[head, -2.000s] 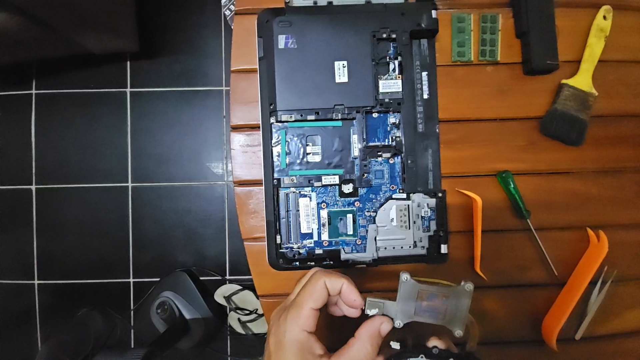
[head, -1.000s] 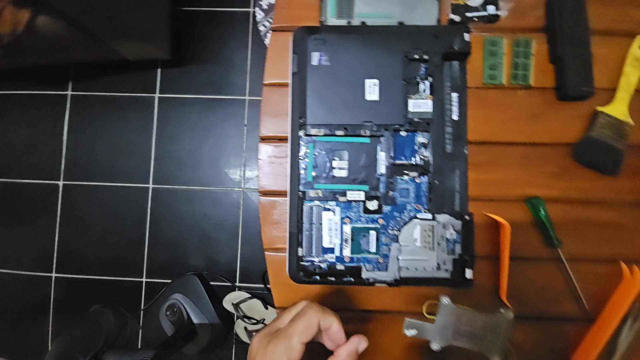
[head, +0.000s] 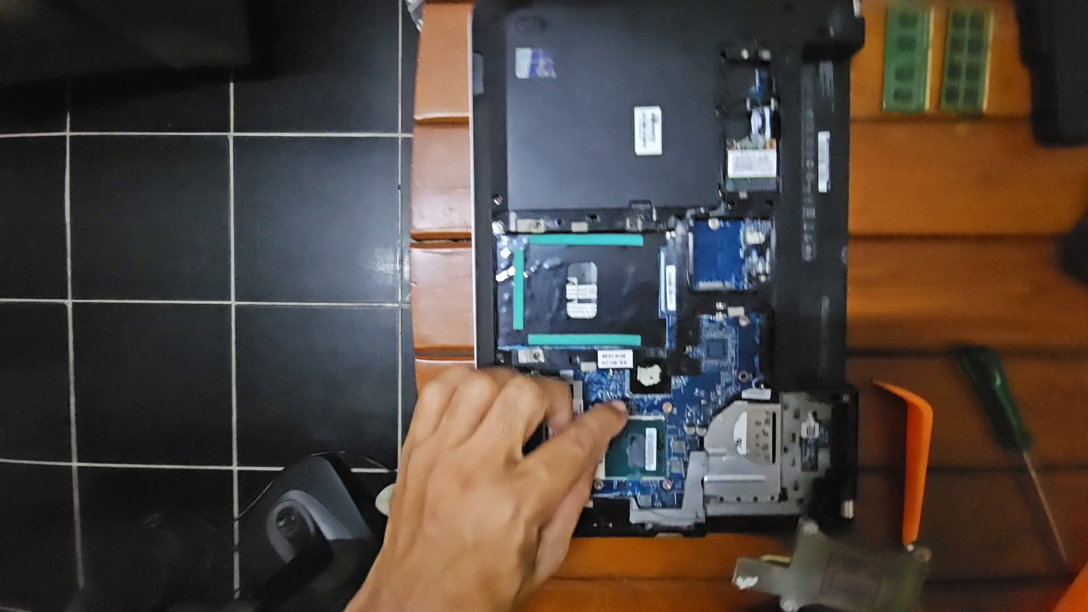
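An opened laptop base point(head: 612, 110) lies with its underside up and its circuit board point(head: 714, 374) exposed. My left hand point(head: 501, 476) reaches over its lower left part, back of the hand up. The thumb tip is over the board at the upper left of the processor point(head: 637, 446); the other fingers curl down beside it and cover the memory slots. Their tips are partly hidden, so any hold is unclear. A metal heatsink plate point(head: 858, 569) lies below the laptop's lower right corner. My right hand is out of view.
Two green memory modules point(head: 907, 59) lie at the upper right beside a black bar-shaped part point(head: 1054, 68). An orange pry tool point(head: 916, 459) and a green-handled screwdriver point(head: 994, 395) lie on the wooden slats right of the laptop. Dark floor tiles point(head: 314, 212) show at left.
My left hand has let go of the heatsink plate, which it was touching two seconds ago, and has moved up over the laptop's board. The view has shifted closer.
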